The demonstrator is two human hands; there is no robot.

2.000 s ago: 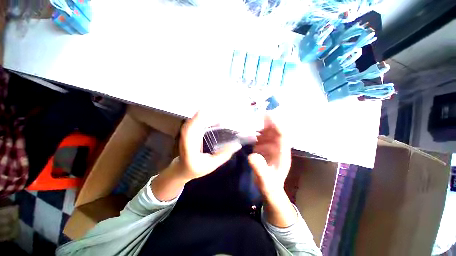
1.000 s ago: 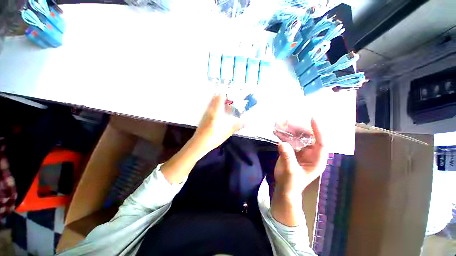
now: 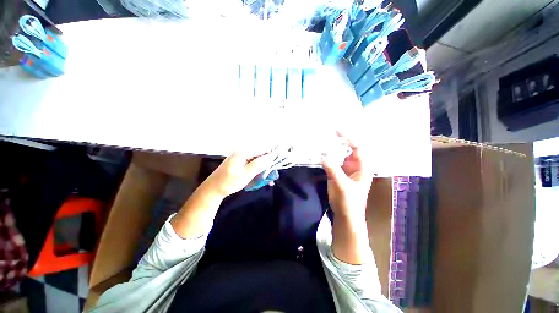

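My left hand [image 3: 236,174] holds a blue box with pale cable loops [image 3: 266,178] at the table's front edge. My right hand [image 3: 350,168] is at the front edge to its right, fingertips on a small clear, shiny piece [image 3: 339,153] that is washed out by glare. The two hands are apart. Finished boxes [image 3: 279,82] lie side by side as blue-edged strips mid-table. Part-packed boxes with cable loops [image 3: 374,70] stand in a cluster at the right end of the table.
More looped boxes [image 3: 46,54] stand at the left end of the white table [image 3: 153,92]. Shiny bagged cables [image 3: 269,7] lie at the back. An open carton [image 3: 125,214] and orange stool [image 3: 73,232] are below left. A supply carton [image 3: 484,226] with purplish box ends is at right.
My left hand has picked up the blue box with loops from the table. My right hand has moved left and inward with the clear piece. The view has shifted slightly.
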